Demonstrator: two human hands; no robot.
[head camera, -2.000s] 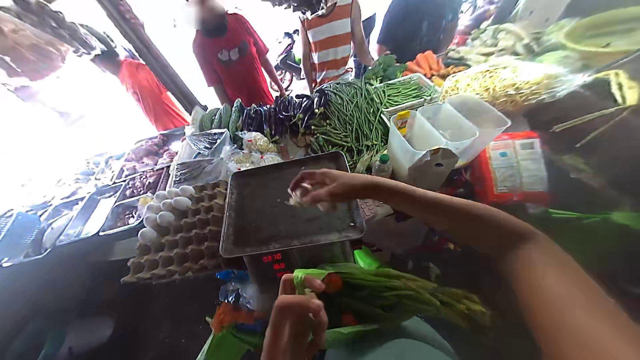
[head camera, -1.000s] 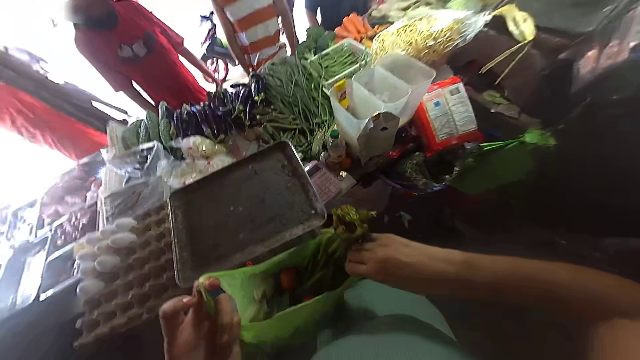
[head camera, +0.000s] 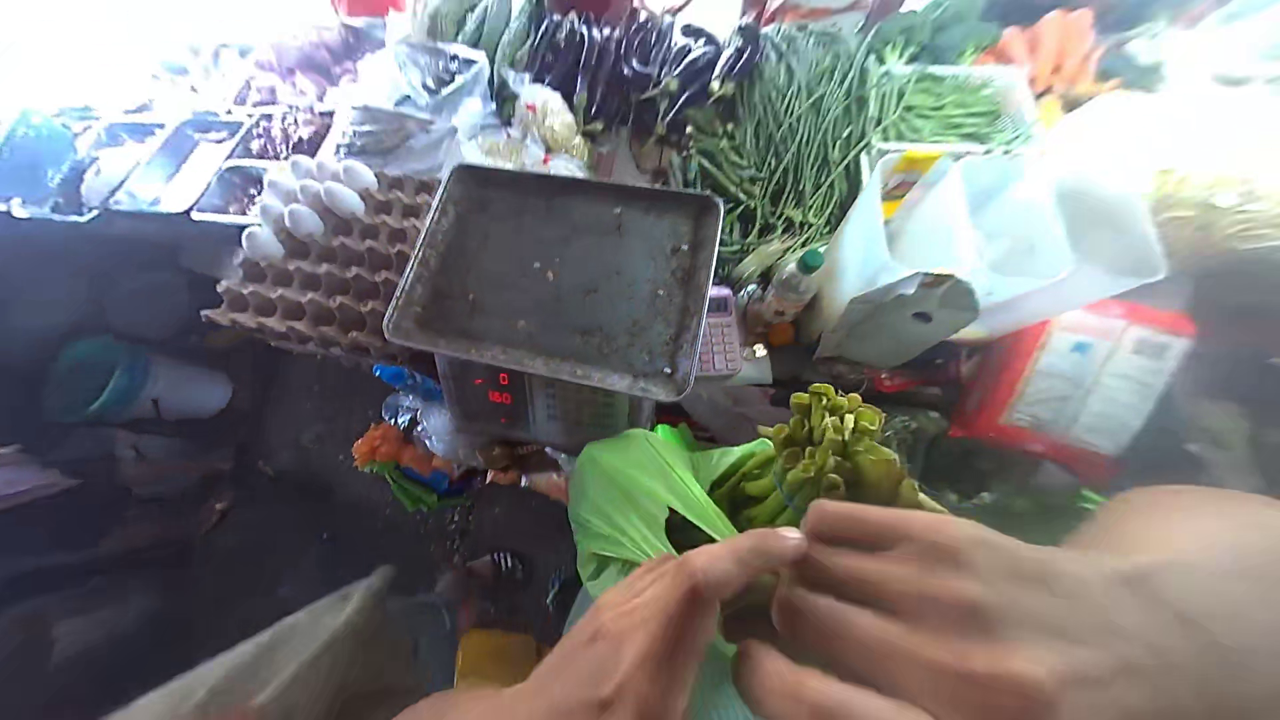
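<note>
A green plastic bag lies low in the middle, with a bundle of green vegetable stalks sticking out at its right. My left hand is at the bag's lower edge, its fingertips meeting those of my right hand. My right hand lies over the lower part of the bundle, fingers bent. What the fingers pinch is hidden below them. Beyond the bag, a worn metal tray sits on a digital scale with lit red digits.
Stacked egg trays with white eggs stand left of the metal tray. Eggplants and long beans lie behind. At right are a white divided container, a bottle, a pink calculator and a red-and-white package.
My left hand has moved from the bag's left rim to beside my right hand. The stalk bundle now stands out of the bag's right side. The view has swung and tilted downward.
</note>
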